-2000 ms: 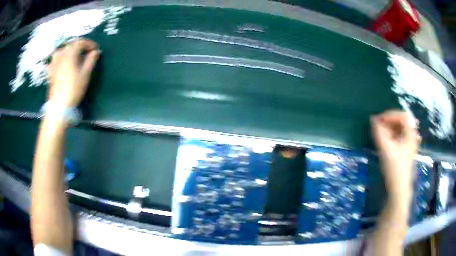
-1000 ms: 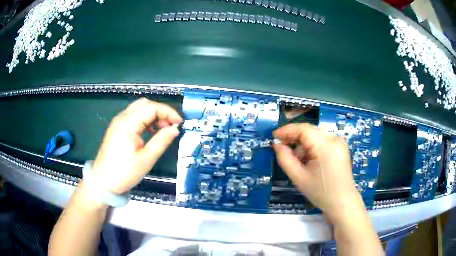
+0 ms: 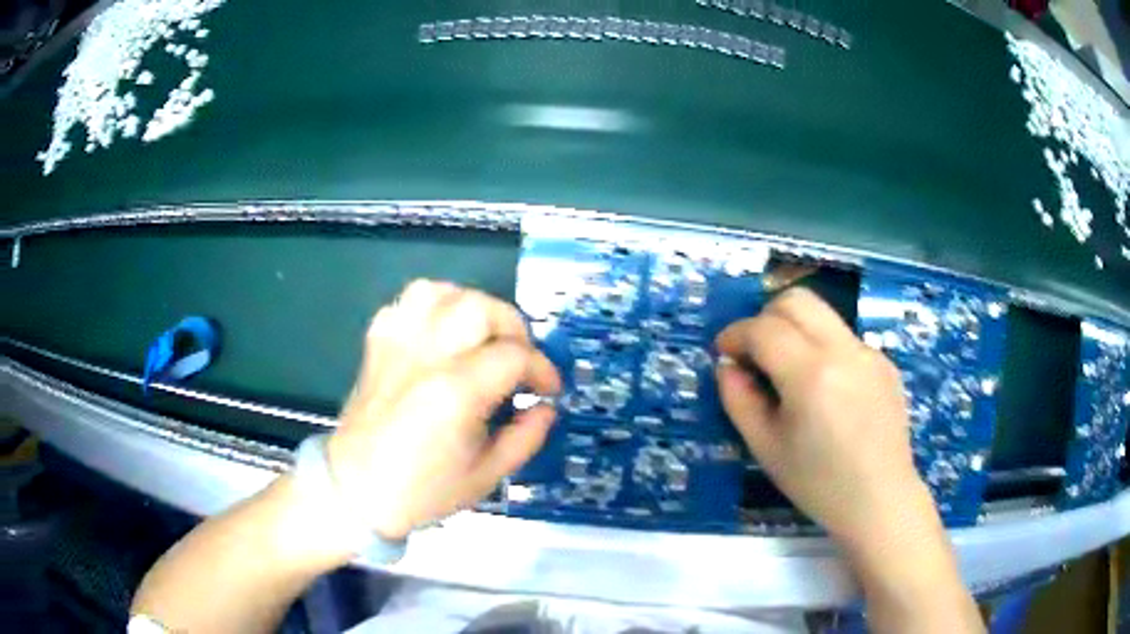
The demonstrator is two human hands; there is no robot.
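Note:
A blue PCB panel (image 3: 638,372), dotted with small parts, lies on the conveyor rails in front of me. My left hand (image 3: 452,415) is at the panel's left edge and pinches a small white connector (image 3: 530,400) between thumb and forefinger. My right hand (image 3: 824,403) is at the panel's right edge, thumb and forefinger close together. A tiny pale thing shows at its fingertips, too small to name surely; the fingers hide most of it. A pale band (image 3: 325,489) is around my left wrist.
Loose white connectors lie in piles at far left (image 3: 105,74) and far right (image 3: 1081,124). Rows of metal-cased components (image 3: 601,30) lie on the green surface (image 3: 372,136). More panels (image 3: 942,384) sit on the right. A blue strap (image 3: 186,352) lies between the rails, left.
Both hands came from the white piles to the panel. Since one second ago my left hand has moved lower along the left edge. The whole view has shifted, so the panel appears further right.

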